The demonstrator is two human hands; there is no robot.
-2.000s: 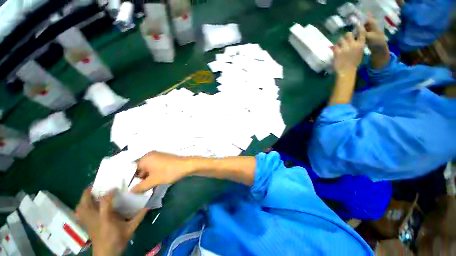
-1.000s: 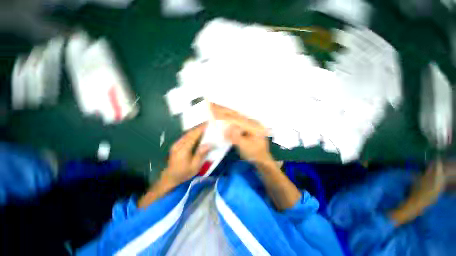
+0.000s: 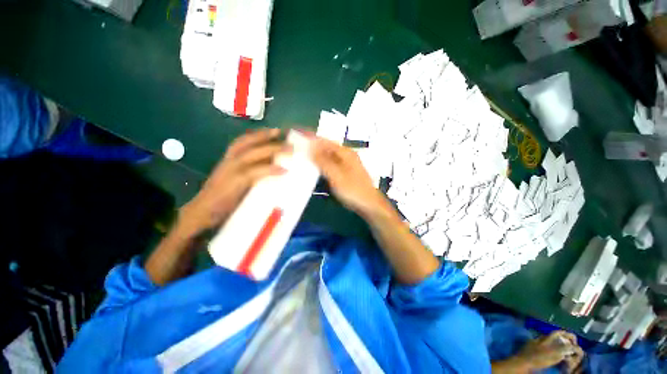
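A slim white carton with a red band (image 3: 272,212) is held at a slant in front of my chest, its banded end toward me. My left hand (image 3: 238,175) holds its left side, the fingers slightly blurred. My right hand (image 3: 342,169) is at its upper end, with the fingertips against it. The carton's far end is partly hidden by the fingers. A wide loose pile of white leaflets (image 3: 446,161) lies just right of my right hand.
A carton stack (image 3: 232,55) lies beyond my left hand. A round white disc (image 3: 173,150) is near the left table edge. Yellow rubber bands (image 3: 525,146) lie behind the pile. A white wrapped packet (image 3: 552,106) and more cartons (image 3: 591,274) are at right. Another person's hands (image 3: 548,352) show lower right.
The view has turned, so the leaflet pile and table sit at a slant. The carton is now more fully visible between my hands, with its red band toward me.
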